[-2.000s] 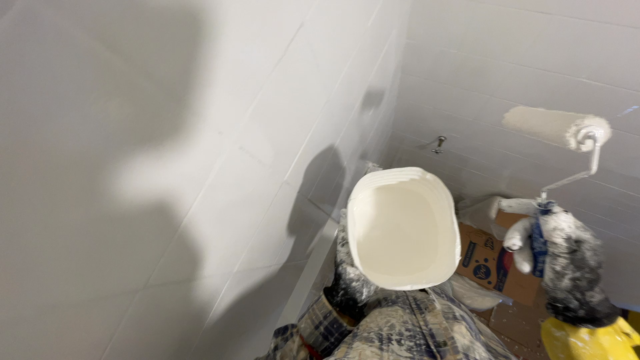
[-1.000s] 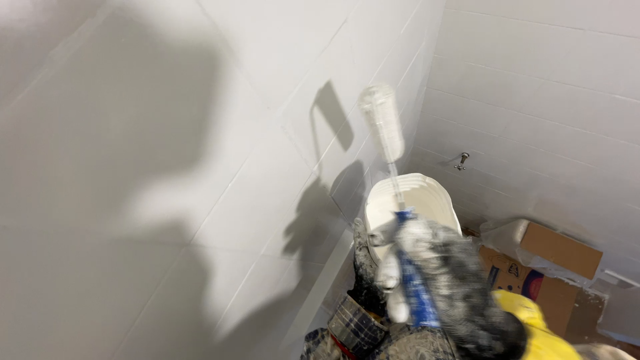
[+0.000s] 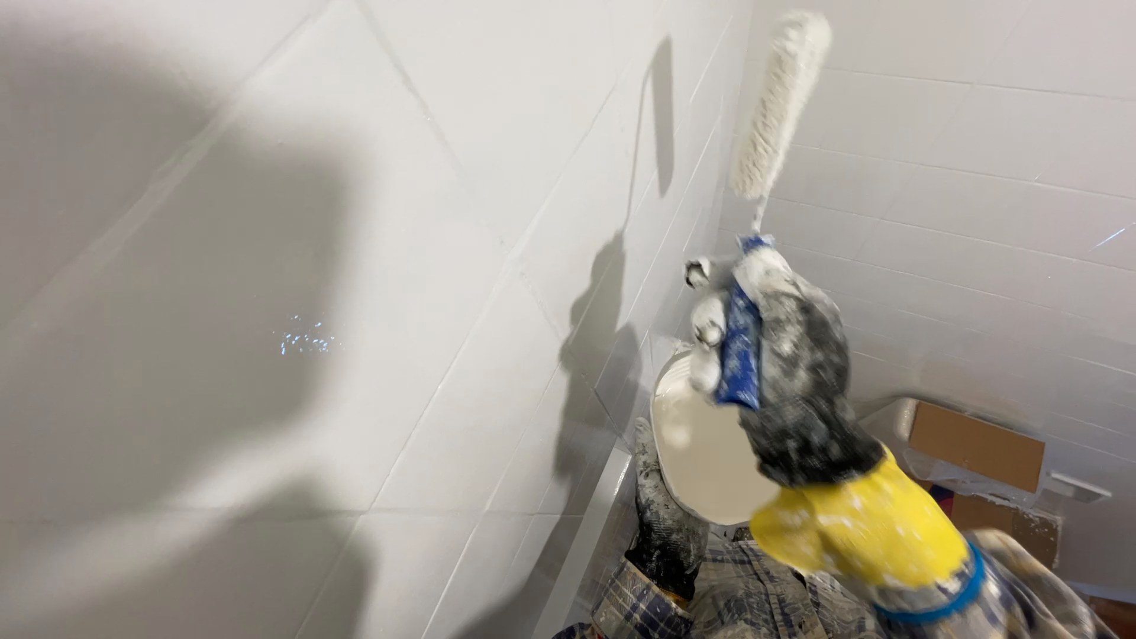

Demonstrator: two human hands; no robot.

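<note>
My right hand point(image 3: 781, 346), in a black glove caked with white paint, grips the blue handle point(image 3: 742, 346) of a small paint roller. The roller's cream, paint-loaded sleeve point(image 3: 781, 102) points up near the corner of the walls and looks slightly blurred. Below it, my left hand point(image 3: 666, 524), also gloved, holds an open white tub point(image 3: 672, 368) of cream paint by its left side; my right hand and forearm hide part of the tub. The fingertips of my left hand are partly hidden.
A pale block wall point(image 3: 461, 222) with grooved joints and cast shadows fills the left. Another jointed wall point(image 3: 958, 195) stands at the right. Cardboard boxes point(image 3: 976, 444) and clear plastic lie low at the right. A white ledge point(image 3: 590, 532) runs along the left wall's lower part.
My right hand with the roller has moved from the far right to in front of the tub, then up beyond it. The roller has turned from sideways to nearly upright. The tub stays in my left hand.
</note>
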